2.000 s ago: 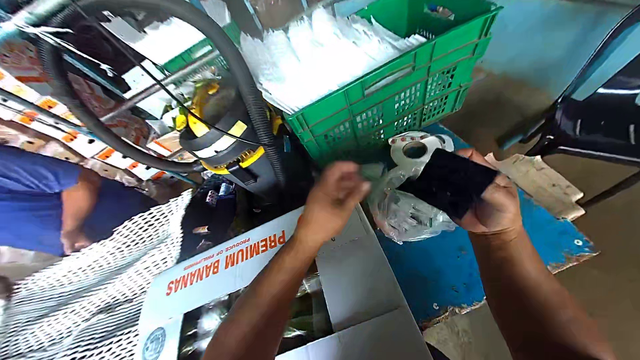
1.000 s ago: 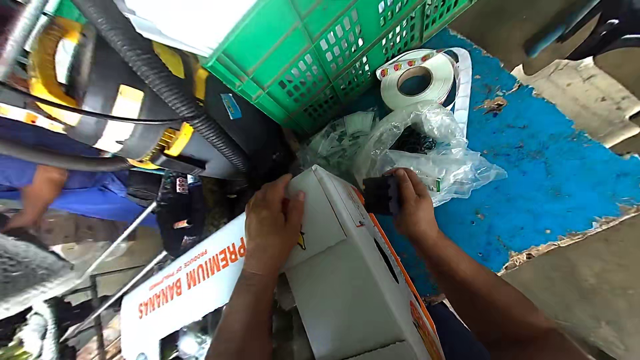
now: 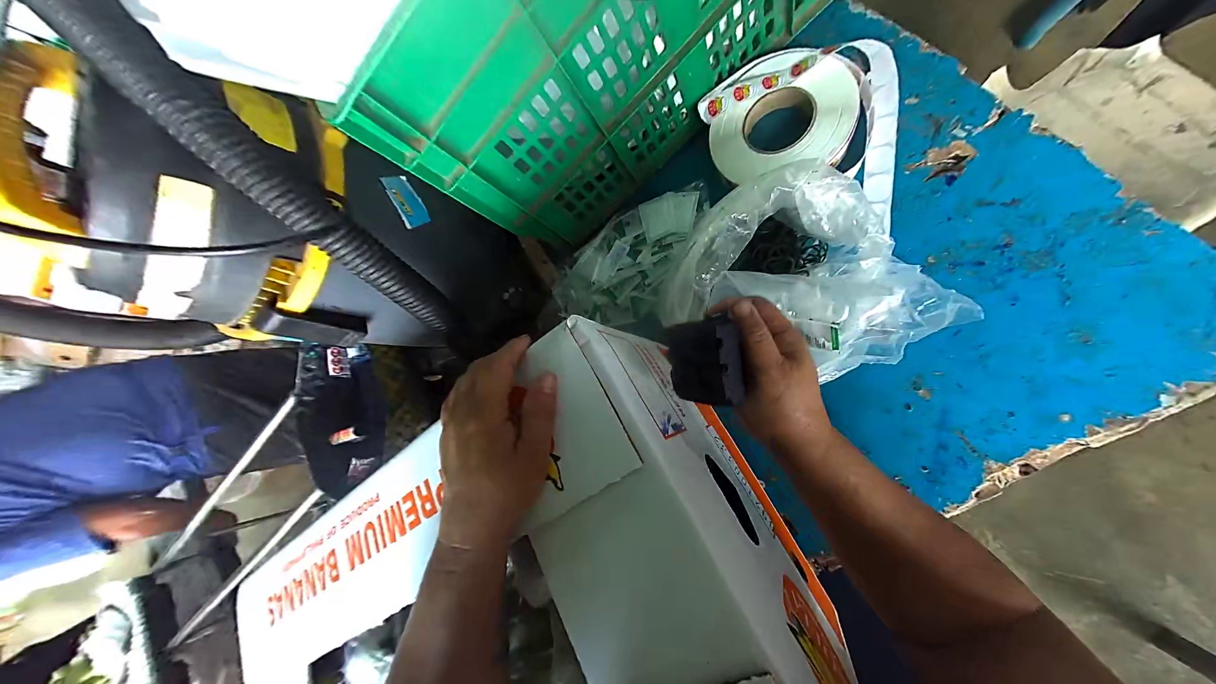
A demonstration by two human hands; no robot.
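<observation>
My left hand [image 3: 499,442] rests on the top corner of a white cardboard banana box [image 3: 627,560], fingers spread. Held in my right hand [image 3: 774,375] is a small black block [image 3: 705,361], perhaps a rubber stamp, close to the box's end panel, which bears printing and an oval hand hole. Whether the block touches the panel cannot be told. Just beyond the right hand lies a clear plastic bag [image 3: 883,304] with black rubber bands [image 3: 781,249] in it. Another clear bag with small pale pieces [image 3: 632,256] lies beside it. A roll of stickers [image 3: 826,123] is behind them.
A green plastic crate [image 3: 494,95] stands at the back of a blue worn tabletop [image 3: 1035,247] with a ragged edge. A black and yellow vacuum cleaner [image 3: 380,247] with a ribbed hose [image 3: 228,142] is at the left. A person in blue [image 3: 104,437] is at the far left.
Two seconds ago my left hand was raised above the box and my right hand held a black thing palm up; now the left is on the box corner and the block is at the end panel. The view has moved closer.
</observation>
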